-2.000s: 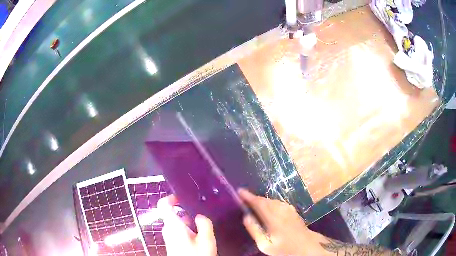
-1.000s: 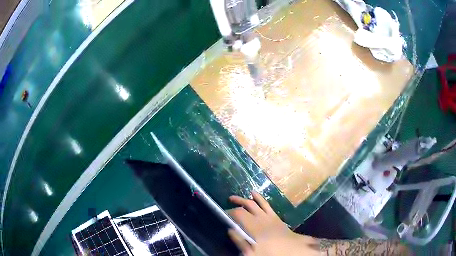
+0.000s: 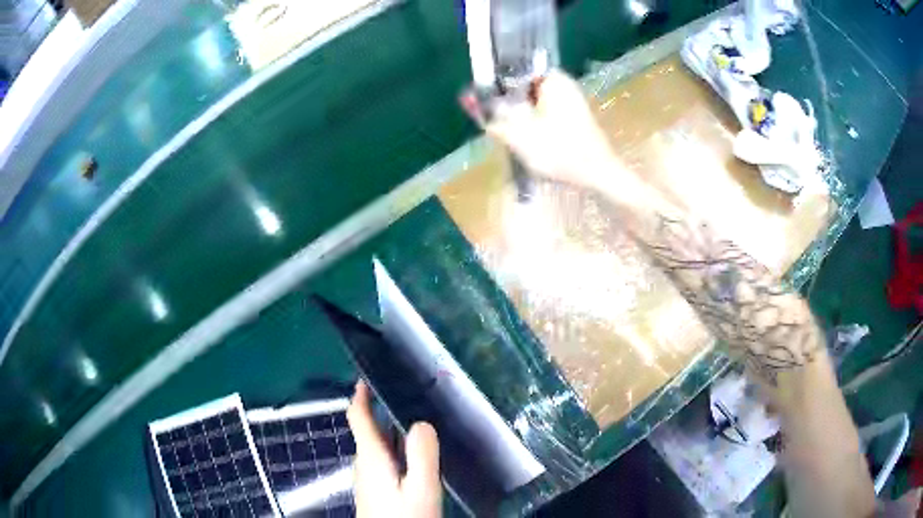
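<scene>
My left hand (image 3: pixel 397 460) holds a black back housing (image 3: pixel 410 379) upright and tilted at the lower middle, thumb on its near face. A solar panel (image 3: pixel 455 374) with its pale back showing leans beside the housing on the right, on the green bench. Small dark or red wires show at its middle. My right hand (image 3: pixel 536 126) is at the hanging glue gun (image 3: pixel 521 51) over the tan board, its fingers around the gun's lower part; the hand is blurred. The nozzle points down below the hand.
Two solar panels (image 3: pixel 215 460) lie face up at the lower left. The tan drip board (image 3: pixel 648 344) is on the right, with a crumpled white cloth (image 3: pixel 784 152) at its far edge. A pale rail (image 3: pixel 253 293) borders the green conveyor belt (image 3: pixel 304 132). Grey tools lie at the lower right.
My right hand has left the leaning solar panel and moved up to the glue gun. My left hand shows again, holding the housing. The gap between housing and panel looks wider.
</scene>
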